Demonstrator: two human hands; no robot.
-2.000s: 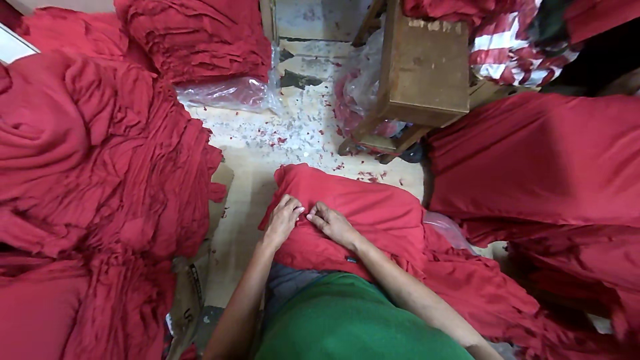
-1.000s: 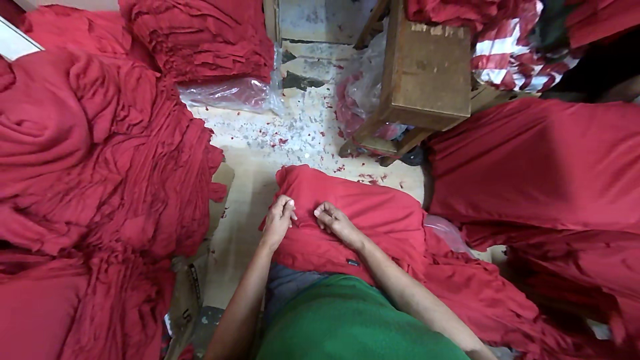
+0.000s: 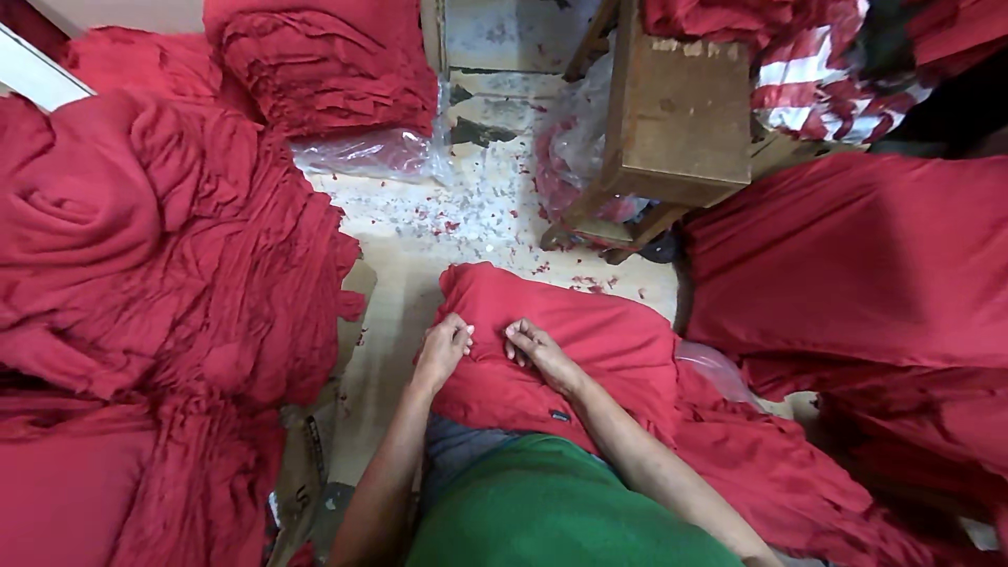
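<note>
Red fabric point(image 3: 583, 323) lies spread over my lap, with a small dark label point(image 3: 560, 416) near its lower edge. My left hand point(image 3: 447, 342) is over the left part of this fabric, its fingers curled and the thumb near the index finger. To its right my right hand point(image 3: 535, 346) hovers over or rests on the same cloth, with thumb and fingertips close together. A gap of red cloth shows between the hands. Whether either hand pinches a thread or a bit of cloth is too small to tell.
Large piles of red fabric point(image 3: 236, 276) rise on the left, with a folded stack point(image 3: 331, 71) on clear plastic behind. A wooden stool point(image 3: 685, 118) stands ahead to the right, near a plastic bag point(image 3: 579, 142). More red cloth point(image 3: 850, 260) hangs at right. Scraps litter the floor point(image 3: 480, 197).
My hands were close together on the red fabric two seconds ago and are now farther apart. The fabric on my lap lies much the same.
</note>
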